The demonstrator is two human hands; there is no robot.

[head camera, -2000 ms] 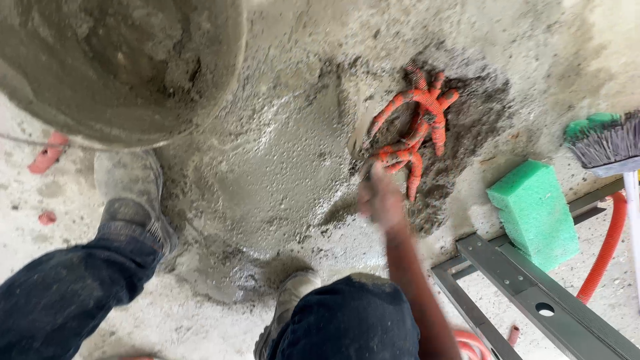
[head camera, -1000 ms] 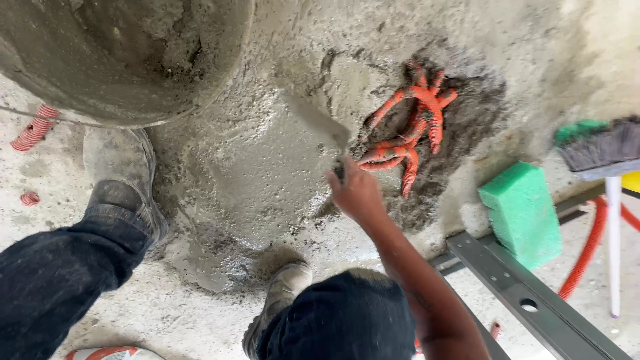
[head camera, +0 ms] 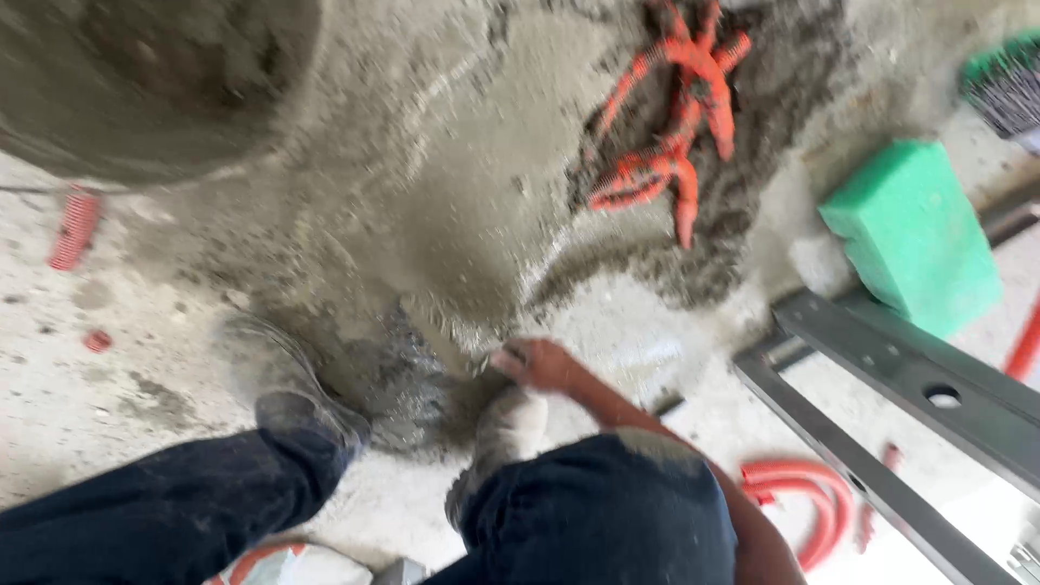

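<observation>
My right hand (head camera: 535, 364) is closed around the handle of a trowel. The mortar-covered blade (head camera: 435, 333) lies at the lower edge of the wet mortar patch (head camera: 463, 211), between my two shoes. Orange corrugated conduits (head camera: 691, 106) stick up from a rough, dark hollow above and right of the hand. A large round tub (head camera: 154, 89) with wet mortar on its inside wall stands at the upper left. My left hand is out of view.
A green foam block (head camera: 918, 236) rests by grey metal framing (head camera: 910, 374) on the right. A brush (head camera: 1007, 89) is at the upper right edge. Conduit offcuts (head camera: 75, 227) lie at the left, and a curved red conduit (head camera: 812, 496) at the lower right. A bag (head camera: 292, 566) shows below.
The right hand and trowel have moved from beside the orange conduits down to the lower edge of the mortar, near my shoes. The view has shifted somewhat.
</observation>
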